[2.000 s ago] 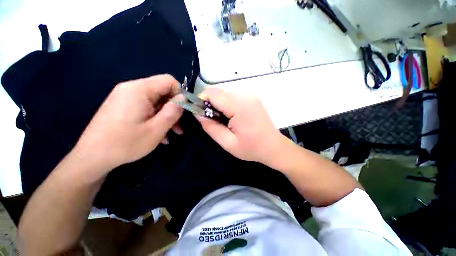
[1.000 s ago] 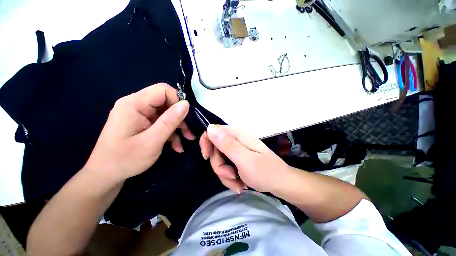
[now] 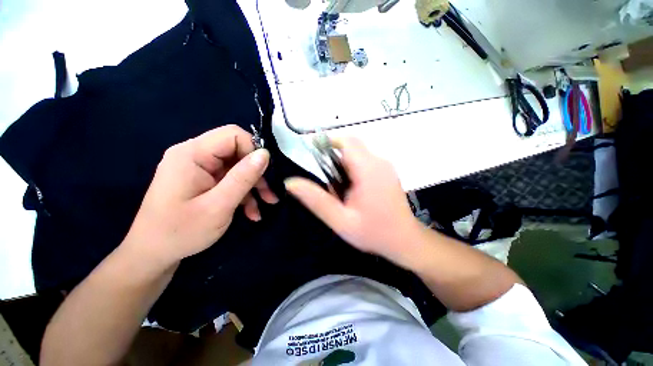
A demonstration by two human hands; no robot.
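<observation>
A large black garment [image 3: 136, 121] covers the left of the white table and hangs down over my lap. My left hand [image 3: 204, 189] pinches its seam edge [image 3: 256, 134] between thumb and index finger, where pale, glinting threads show. My right hand [image 3: 358, 193] is just right of the left, above the cloth and the table's front edge. It holds thread snips [image 3: 329, 163], blurred, their silvery end pointing up and away from me. The snips are apart from the seam. My right thumb is spread away from them.
The machine bed [image 3: 365, 78] bears a tan block [image 3: 339, 49] by small metal parts and a tangle of thread [image 3: 398, 99]. Black-handled shears [image 3: 528, 107] lie at the right, beside pink and blue handles [image 3: 578, 111]. A dark patterned surface lies below the table edge.
My right hand has moved slightly up and right, its thumb now spread, and the snips have swung to point upward. My left hand keeps its pinch on the seam, nearly still.
</observation>
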